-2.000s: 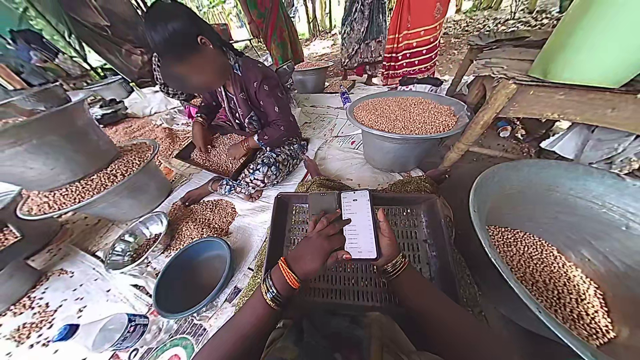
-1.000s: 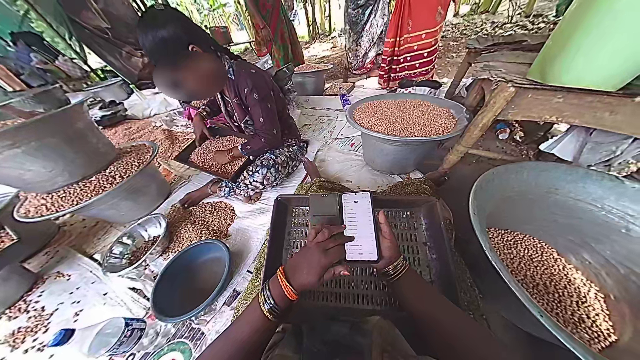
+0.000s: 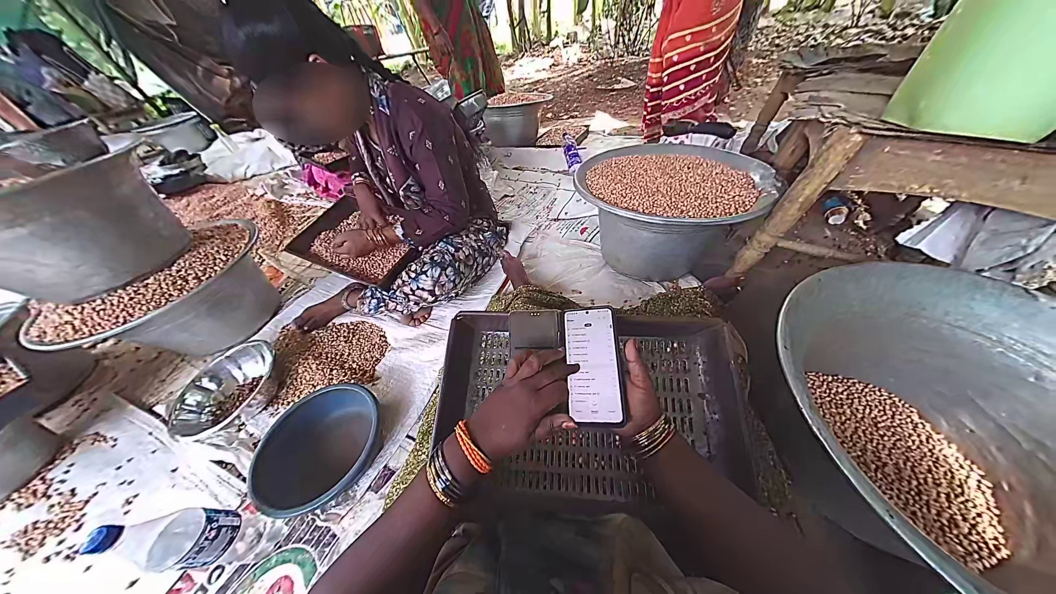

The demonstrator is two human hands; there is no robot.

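Note:
A smartphone in an opened flip cover is held upright above a dark slotted plastic tray, which rests on my lap. Its lit screen shows a list. My right hand holds the phone by its right edge, the palm partly behind it. My left hand lies over the lower part of the cover, one finger on or just over the screen; whether it also grips the cover cannot be told. Both wrists carry bangles.
Right of me stands a large metal basin with nuts or seeds; another full basin is ahead. At left are a blue bowl, a steel bowl, stacked basins and a plastic bottle. A person sits with a tray.
My left hand's finger has moved up the screen from its place one second ago. The seated person's head and upper body have leaned forward and down. My right hand still holds the phone.

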